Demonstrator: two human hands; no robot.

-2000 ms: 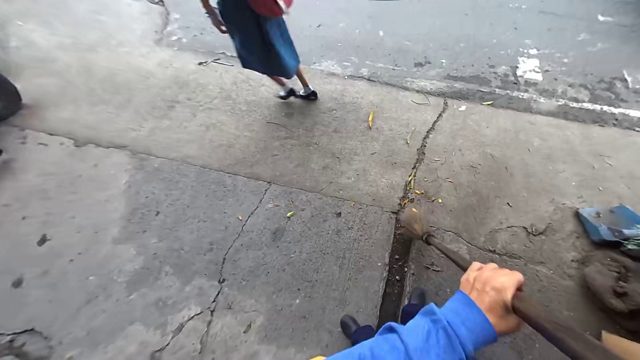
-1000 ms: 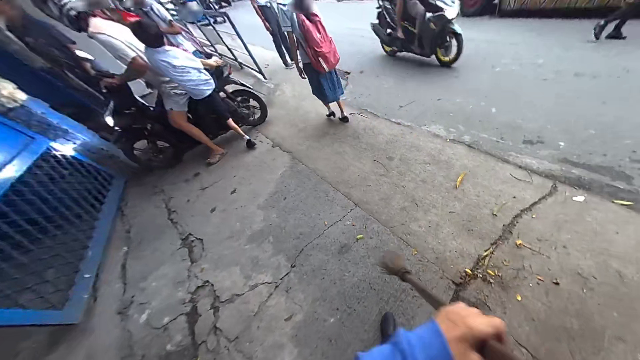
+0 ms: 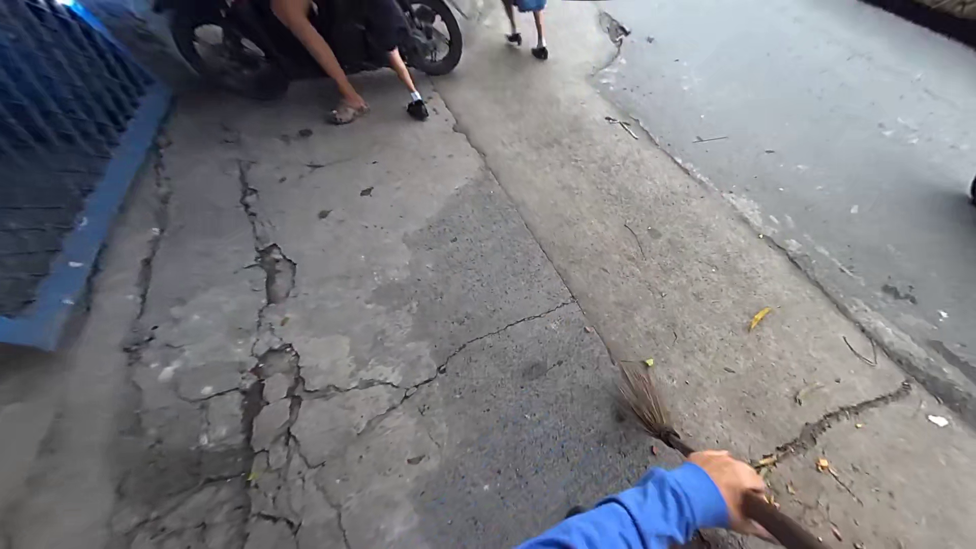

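One hand, in a blue sleeve entering from the bottom, grips the dark handle of a stick broom [image 3: 645,402]; I take it for my left hand [image 3: 728,488]. The broom's bristles point up and left, low over or on the concrete, beside a small yellow-green leaf [image 3: 649,362]. The handle [image 3: 781,522] runs off the bottom right. A yellow leaf [image 3: 759,318] lies on the pavement further right, and small leaf bits [image 3: 822,463] are scattered near a crack right of the hand. My other hand is out of view.
A motorcycle [image 3: 435,34] with people's legs and feet beside it stands at the top left. Another person's legs [image 3: 528,34] are at the top centre. A blue metal gate [image 3: 99,206] borders the left. Broken, cracked concrete [image 3: 274,381] lies left of centre; the road [image 3: 808,137] runs along the right.
The view has swung left and down since one second ago. The broom remains in the hand, its bristles now beside the small yellow-green leaf. The person in the blue skirt is farther off.
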